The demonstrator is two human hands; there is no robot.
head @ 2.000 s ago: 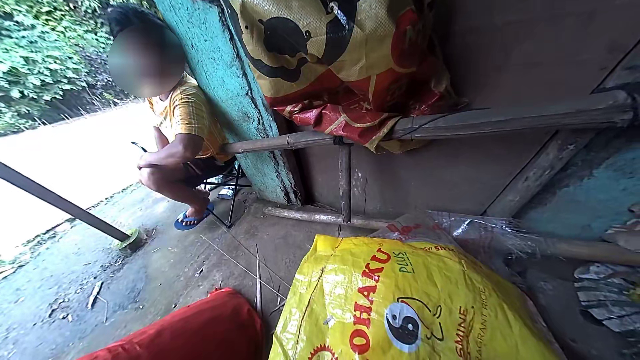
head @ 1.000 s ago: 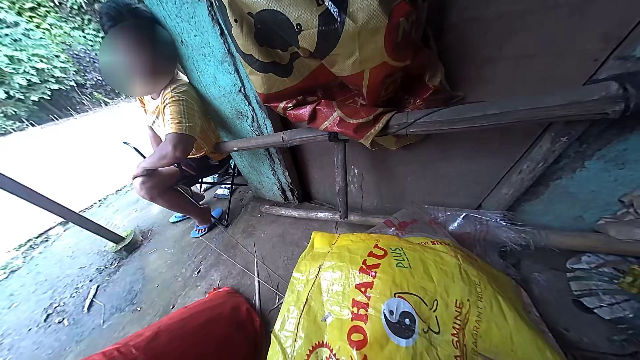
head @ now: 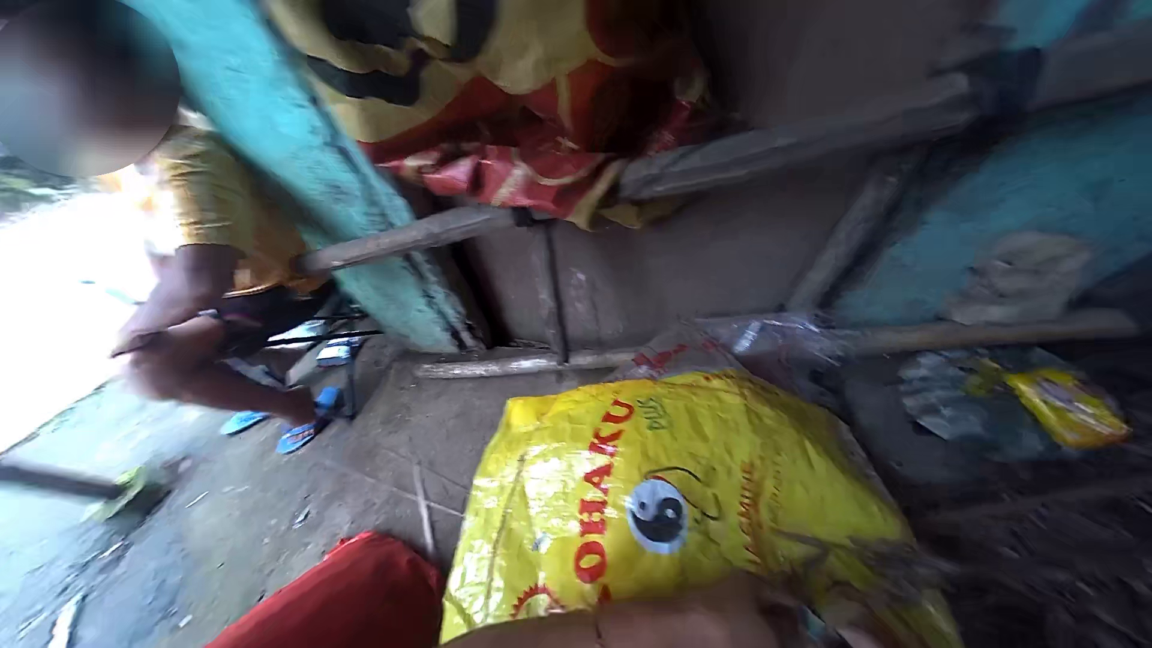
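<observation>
My left forearm comes in along the bottom edge and points right, across the lower part of a yellow woven plastic rice sack [head: 540,477] with red lettering and a black-and-white round emblem. At its end my left hand [head: 810,616] is blurred and partly cut off by the frame, near thin, dark, twig-like strands [head: 837,549]. Whether the hand holds anything cannot be told. My right hand cannot be made out. Red cloth [head: 351,598], seemingly over my leg, lies left of the sack.
A person [head: 207,216] in a yellow shirt and blue flip-flops sits at the left beside a turquoise post [head: 315,153]. A bamboo rail [head: 792,148] crosses the wall under a printed sack [head: 540,99]. Clear plastic [head: 774,337] lies behind the yellow sack; a yellow packet [head: 1066,405] lies at right.
My left forearm and hand have come into view over the lower part of the yellow sack. The view has shifted to the right and is blurred.
</observation>
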